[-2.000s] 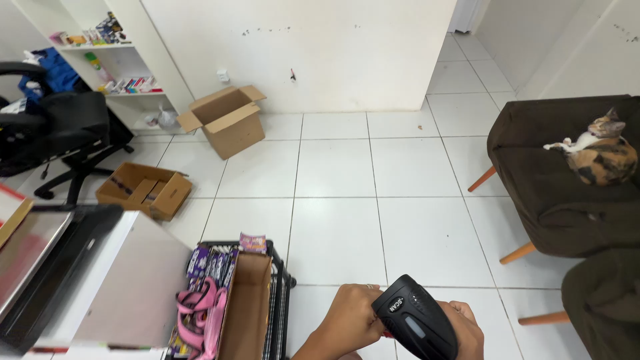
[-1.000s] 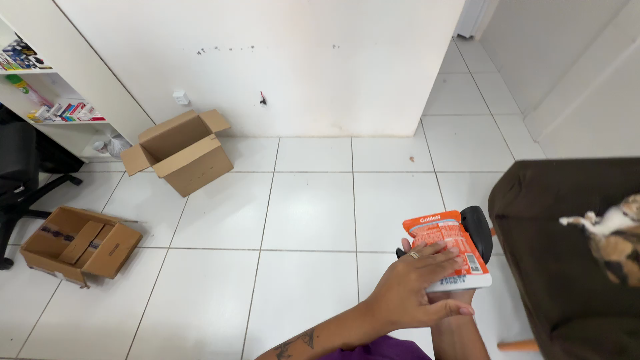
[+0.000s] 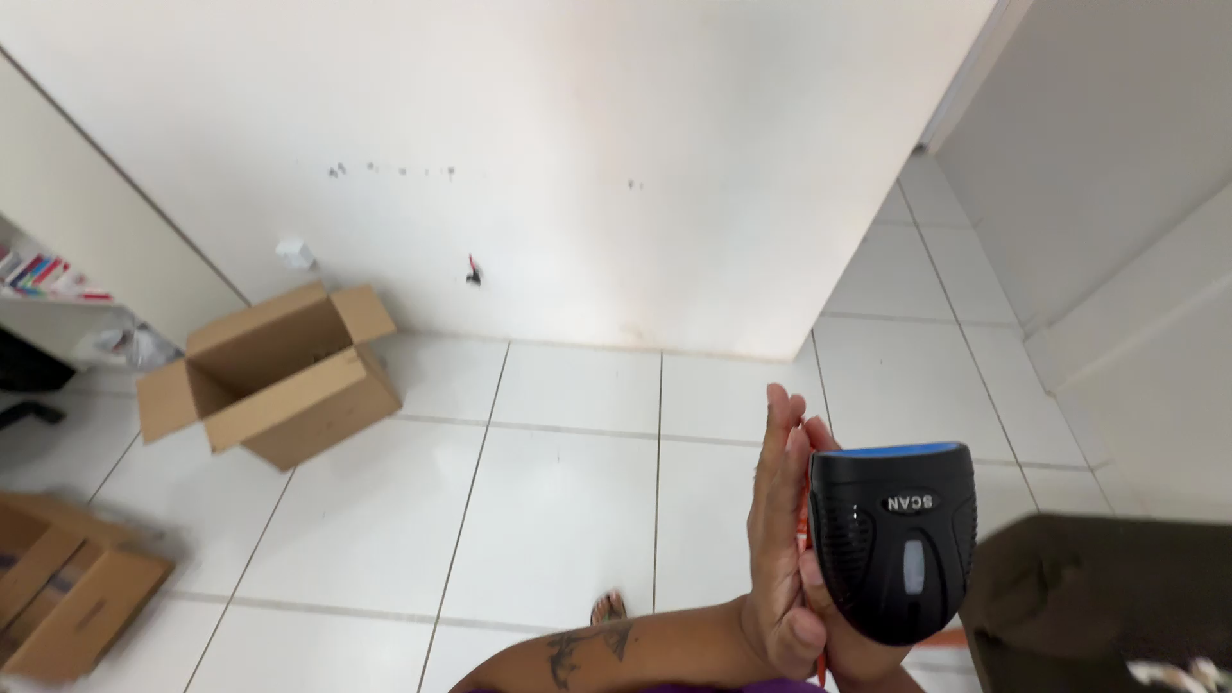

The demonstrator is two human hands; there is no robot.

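Note:
A black handheld barcode scanner [image 3: 895, 544] with a blue rim is held at the lower right, its front end pointing up the view. Behind it, my right hand [image 3: 820, 582] is mostly hidden and holds the scanner. My left hand [image 3: 776, 549], fingers straight and close together, presses palm inward beside the scanner. Between my two palms an orange pouch [image 3: 803, 520] stands edge-on, and only a thin strip of it shows.
An open cardboard box [image 3: 322, 409] sits on the tiled floor by the white wall [image 3: 577, 115]. Another cardboard box [image 3: 91, 616] lies lower left. Shelves [image 3: 58, 298] with small items are at the left edge. A dark brown seat [image 3: 1097, 587] stands at the lower right.
Between two seconds and one second ago the orange pouch came into view in my hands. Its broad face, shown then, has turned edge-on, and the scanner has come in front of my right hand.

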